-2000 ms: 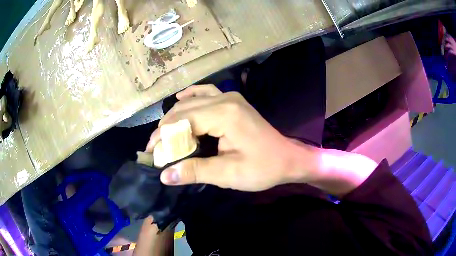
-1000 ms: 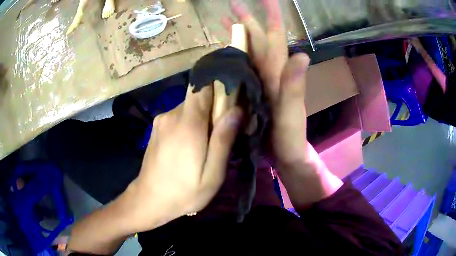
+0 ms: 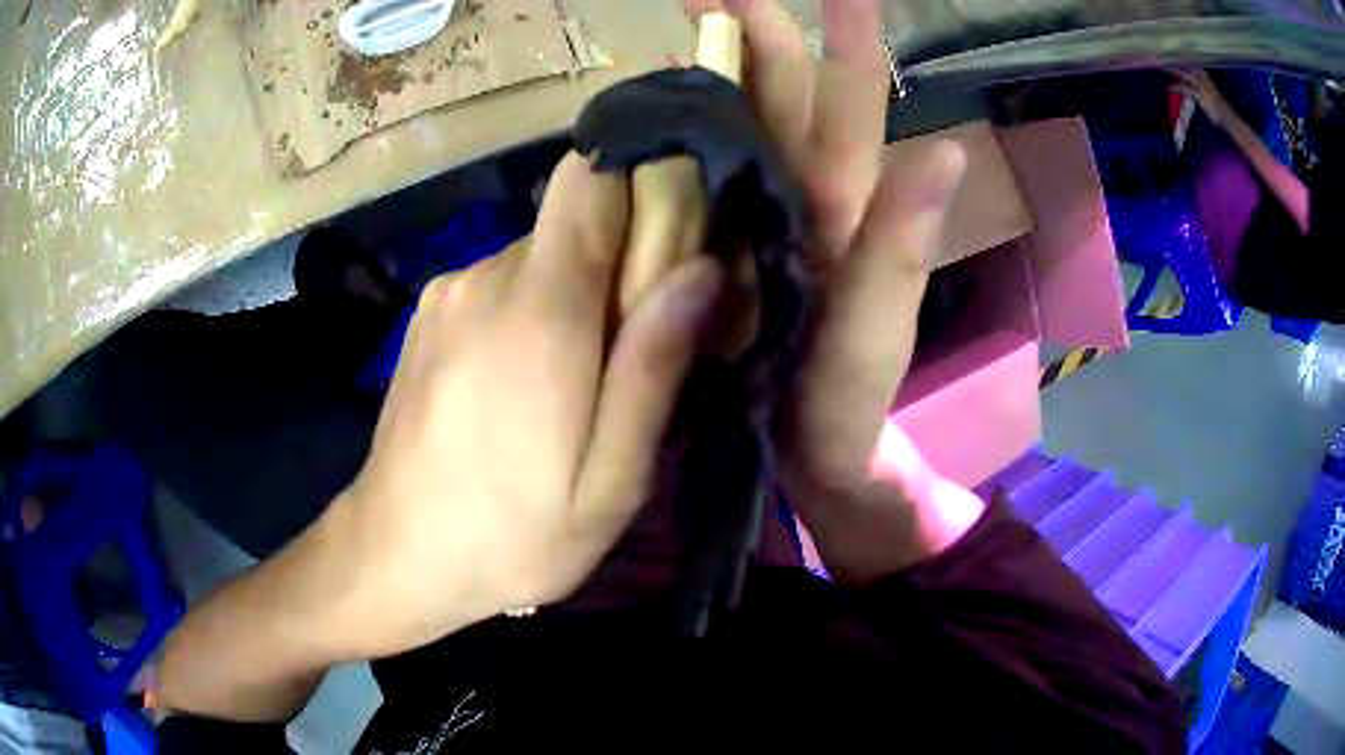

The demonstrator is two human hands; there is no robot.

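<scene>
My left hand is closed around the cream figure lower body, its thumb lying along a leg. The black cloth garment drapes over the top of the piece and hangs down in a long ragged strip between my hands. A pale squared peg sticks up above the cloth. My right hand is upright against the right side of the cloth, fingers extended and thumb apart. Whether its fingers grip the piece is unclear. A white oval dish sits on the stained cardboard mat.
The table's front edge curves across the top left. An open carton and a purple ribbed crate stand at the right. Blue stools stand at lower left and far right. Another person's arm shows at upper right.
Two seconds ago my right hand alone visibly held the piece at its waist end. Now my left hand grips it and my right hand lies alongside. Over the last second the view shifted slightly.
</scene>
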